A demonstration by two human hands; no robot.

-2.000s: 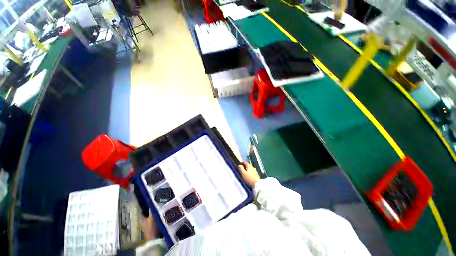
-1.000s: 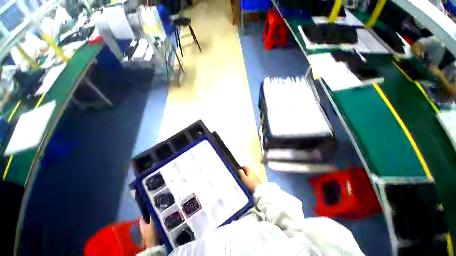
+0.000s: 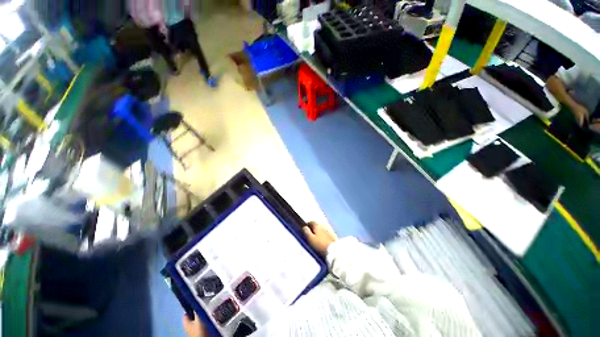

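Observation:
A blue-rimmed tray with white cells (image 3: 263, 243) is held in front of my body, tilted in the picture. Several dark square watch units (image 3: 246, 287) sit in cells on its left and lower side. A larger black foam tray (image 3: 212, 209) with deep pockets lies under it and sticks out beyond its far and right sides. My right hand (image 3: 318, 237) grips the right edge of the stack. My left hand (image 3: 195, 325) holds the lower left edge, mostly hidden by the tray and cut off by the picture's bottom.
Right, a green bench carries black panels on white sheets (image 3: 503, 191) and black foam trays (image 3: 355, 39). A red stool (image 3: 314, 91) and blue bin (image 3: 271, 54) stand beside it. White stacked sheets (image 3: 454, 276) are lower right. Black stool (image 3: 179, 135) stands left; people's legs (image 3: 187, 46) are ahead in the aisle.
The view has moved forward along the aisle. The bench with black trays and the blue bin are nearer, and walking legs have appeared. The held trays and both hands keep their grip.

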